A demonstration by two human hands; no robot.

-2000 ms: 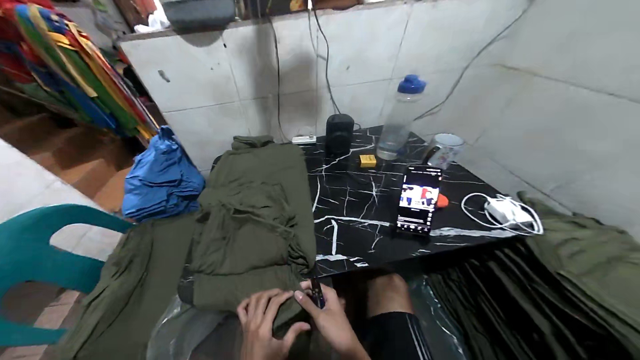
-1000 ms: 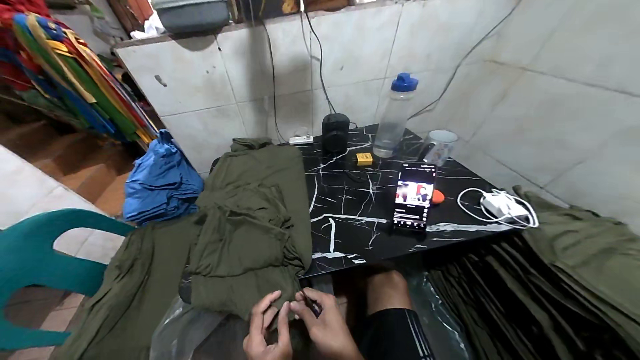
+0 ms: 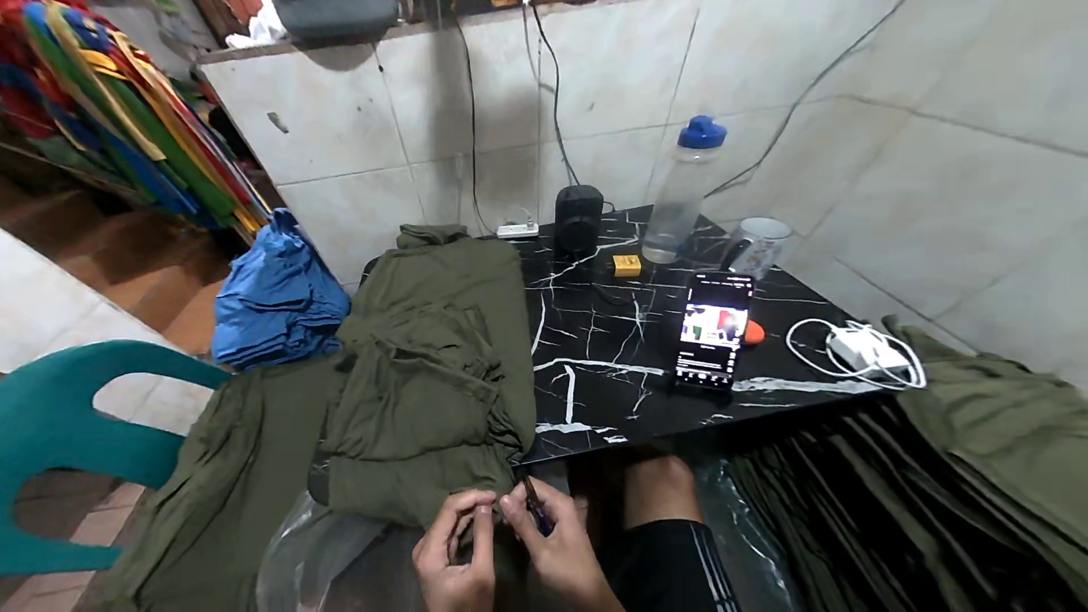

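Olive-green fabric garments [image 3: 416,382] lie folded over the left part of a black marble-patterned table [image 3: 586,399], with an edge hanging toward my lap. My left hand [image 3: 459,552] is at that lower edge, thumb and fingertips pinched together; whether cloth is between them is hard to tell. Close on its right, my right hand [image 3: 557,544] holds a small dark tool [image 3: 535,506], its kind unclear, pointing up and away. The fingertips of both hands nearly meet. More olive fabric [image 3: 246,459] hangs to the left of the pile.
A phone [image 3: 714,331] with a lit screen stands right of centre, near a bottle [image 3: 676,195], a mug [image 3: 756,242], a black speaker [image 3: 578,221], a small yellow box [image 3: 626,266] and a white charger [image 3: 867,350]. A teal chair [image 3: 153,425] and blue bundle [image 3: 276,297] are left; dark folded fabric [image 3: 892,510] lies right.
My left hand has left its flatter position on the cloth edge of two seconds ago and now has its fingers pinched. The dark tool remains in my right hand.
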